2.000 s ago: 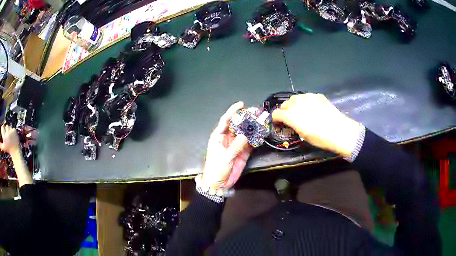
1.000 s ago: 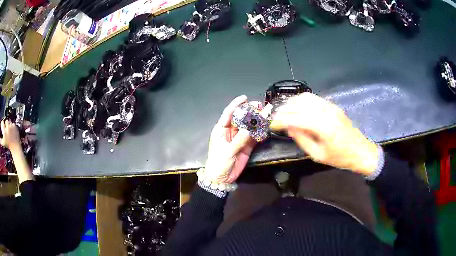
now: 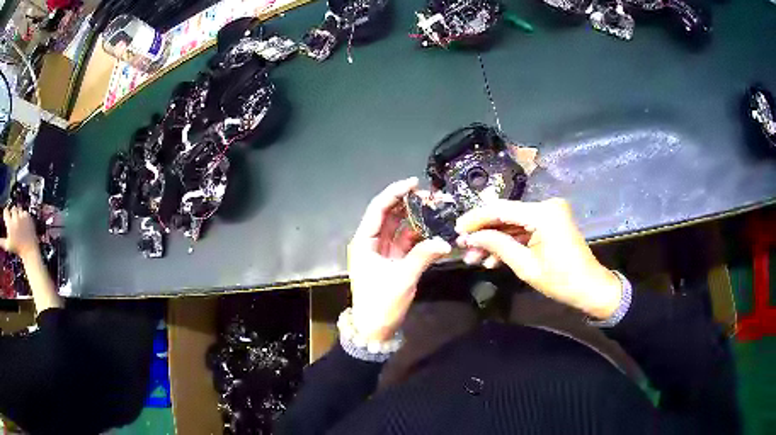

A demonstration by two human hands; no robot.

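A round black housing (image 3: 476, 174) lies on the dark green mat, its open side up, with a ring in its middle and pale board specks showing. My left hand (image 3: 383, 263) holds a small circuit board module (image 3: 432, 216) just left of and below the housing; its dark side now faces up. My right hand (image 3: 544, 255) is at the module's right edge, thumb and fingertips pinched together on it; what exactly they grip is too small to tell. A yellow-tan tab (image 3: 526, 159) lies at the housing's right side.
Units are clustered at left (image 3: 183, 153), with more along the far side (image 3: 459, 21) and one at right (image 3: 761, 115). A thin dark rod (image 3: 488, 89) lies beyond the housing. A cardboard box (image 3: 196, 365) with black parts stands below the edge. Another person's hand (image 3: 21, 234) is at far left.
The module has been turned over in my left hand. My right hand has moved off the housing, down to the module, uncovering the housing's middle and the tan tab.
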